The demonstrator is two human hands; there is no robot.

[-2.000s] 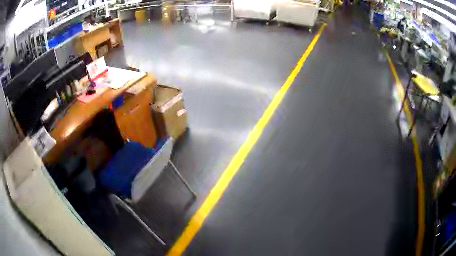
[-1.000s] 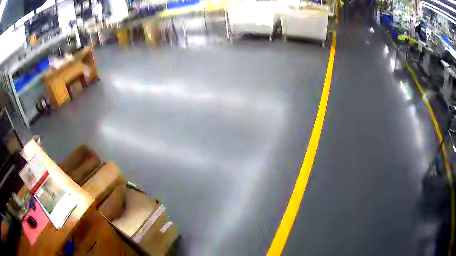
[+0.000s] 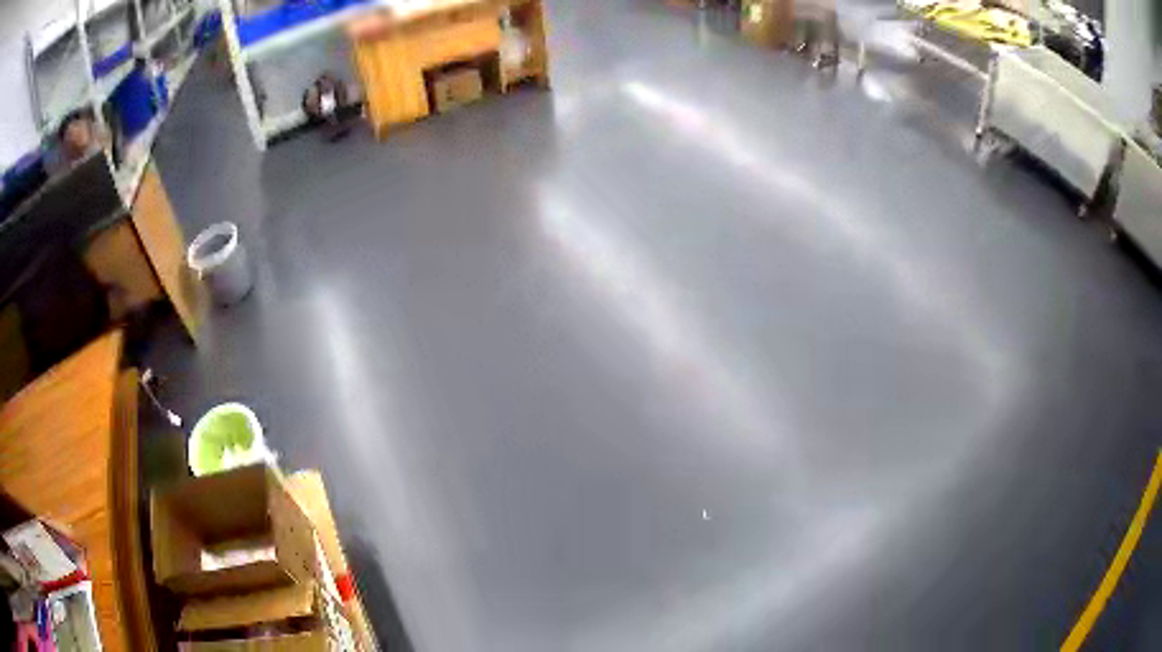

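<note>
Neither of my hands is in the picture. Nearest in front of me at the lower left are an open brown cardboard box (image 3: 233,529), with something pale inside, and more cardboard below and beside it. A wooden desk (image 3: 70,465) stands left of the box, with papers and small items (image 3: 49,573) at the picture's lower left corner. A round bin with a light green inside (image 3: 227,437) stands just behind the box.
Grey floor (image 3: 573,382) spreads ahead, with a yellow line (image 3: 1121,571) at the lower right. A grey bin (image 3: 221,265) stands near a second desk (image 3: 163,242). A wooden desk (image 3: 389,79) is at the back, white wheeled carts (image 3: 1051,121) at upper right.
The view has moved forward and turned left. The chair seen earlier is gone from view, the yellow line has shifted to the right edge, and the bins and the inside of the box now show.
</note>
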